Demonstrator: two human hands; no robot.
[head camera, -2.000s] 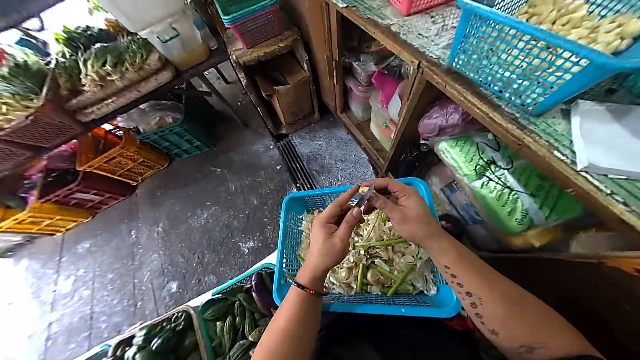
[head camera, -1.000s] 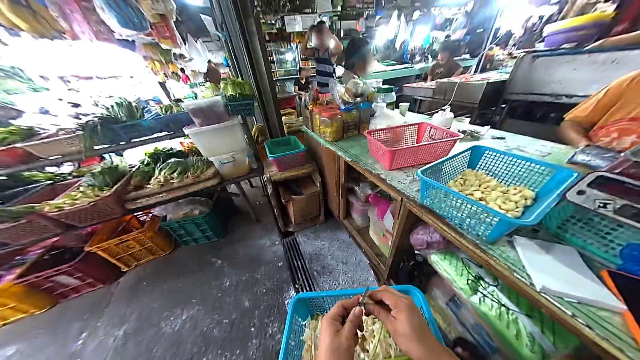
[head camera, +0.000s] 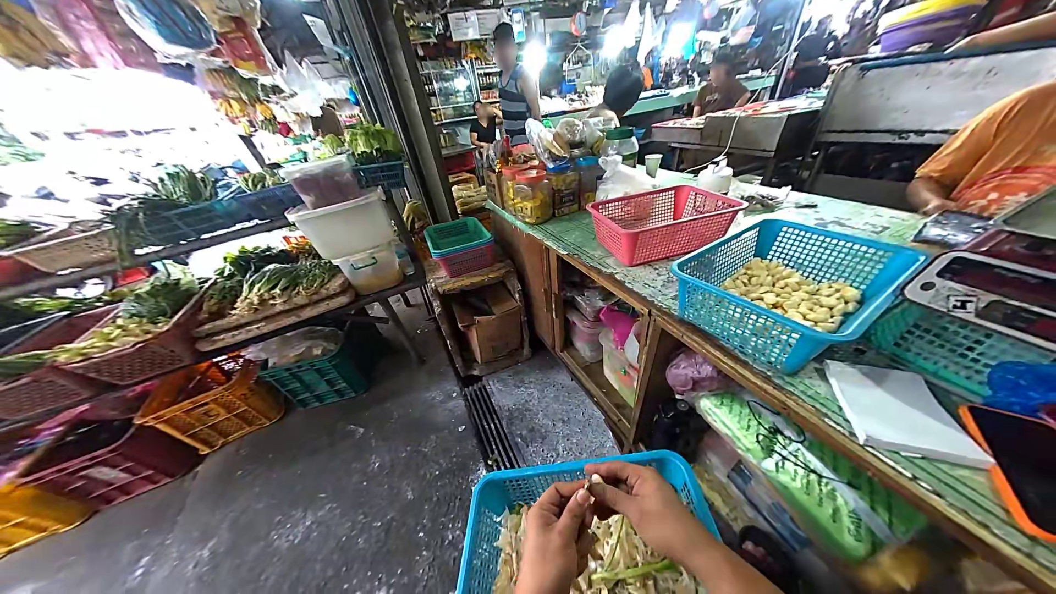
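Both my hands are raised over a blue plastic basket at the bottom, which holds dry papery garlic skins and some green stalks. Between the fingertips of my right hand is a small pale piece, probably a garlic clove. The fingertips of my left hand meet it from the other side; whether they hold anything separate cannot be told. On the counter at the right, a second blue basket holds many peeled garlic cloves.
The green counter bears a pink basket, a white pad, an orange-edged phone and a scale. A floor drain runs ahead. Crates of vegetables, including an orange crate, line the left. A person in orange is at the right.
The view has swung up from the basket toward the stalls since two seconds ago. My hands, then around a small dark object, now have a small pale piece at their fingertips.
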